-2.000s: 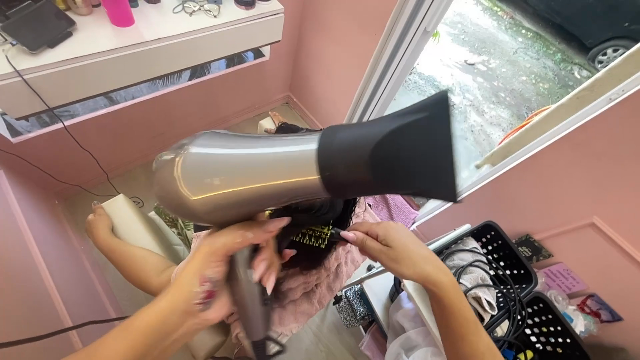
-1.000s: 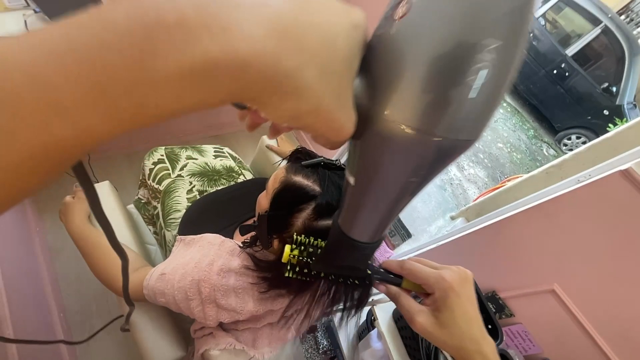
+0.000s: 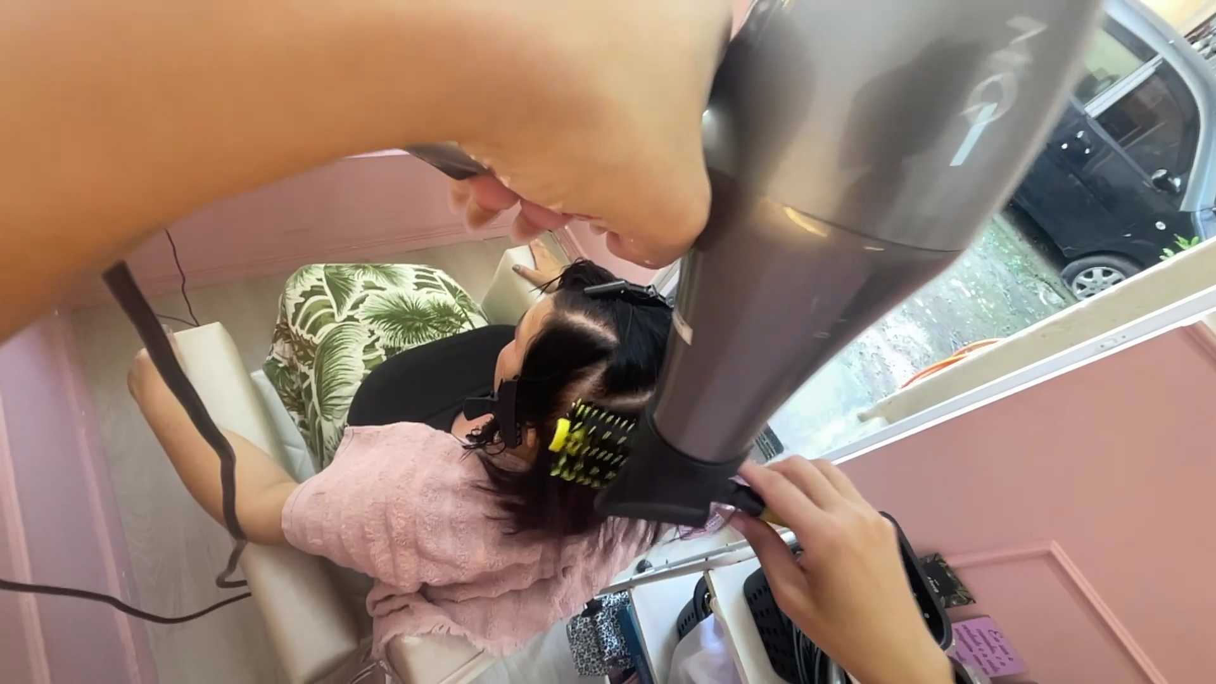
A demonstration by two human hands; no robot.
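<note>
My left hand is closed around the handle of a grey hair dryer, high in front of the camera. The dryer's black nozzle points down at the dark hair of a seated person. Between my right hand and that hair is a round brush with black and yellow bristles; my right fingers grip its handle, and the nozzle hides part of it. Black clips hold parted sections of the hair. A pink towel covers the person's shoulders.
The person sits in a cream armchair. The dryer's dark cord hangs at the left. A white trolley with black baskets stands at the lower right, by a pink wall. Through the opening behind, a dark car shows.
Two seconds ago the dryer lay crosswise with its nozzle to the right; now it points down at the hair. Since one second ago, dryer and brush have kept nearly the same places at the hair.
</note>
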